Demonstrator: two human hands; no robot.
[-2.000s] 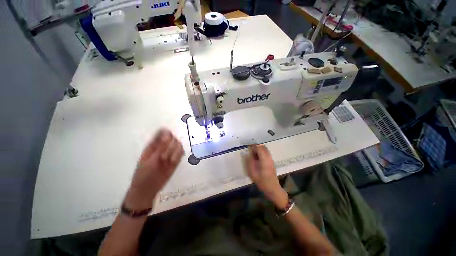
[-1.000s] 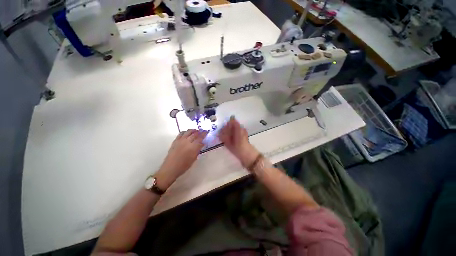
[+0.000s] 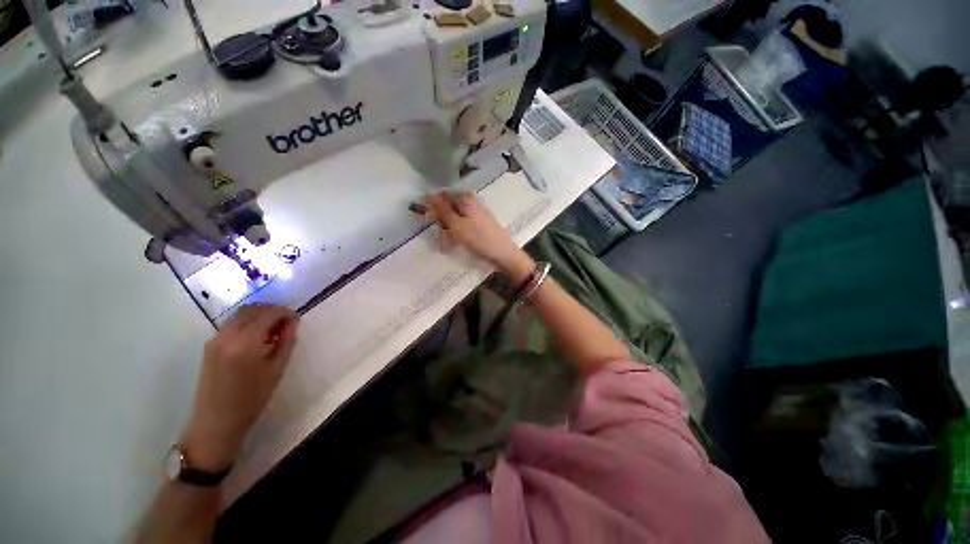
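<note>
The white "brother" sewing machine stands on the white table in front of me. Its presser foot and needle are lit bright violet-white, with no cloth under them. My left hand is just in front of the needle area, fingers curled; whether it holds anything small or thread cannot be told. My right hand reaches to the bed's front edge, fingertips at a small dark object on the bed; a firm grip cannot be told. The olive green cloth lies over my lap below the table edge.
White plastic baskets with blue cloth stand on the floor beyond the table's right end. A dark green surface is at the far right, with clear plastic below it. Another table is at the top.
The view has turned right and come closer to the machine. My right hand has moved from beside the needle rightward to the small dark object. My left hand has drawn slightly back from the needle.
</note>
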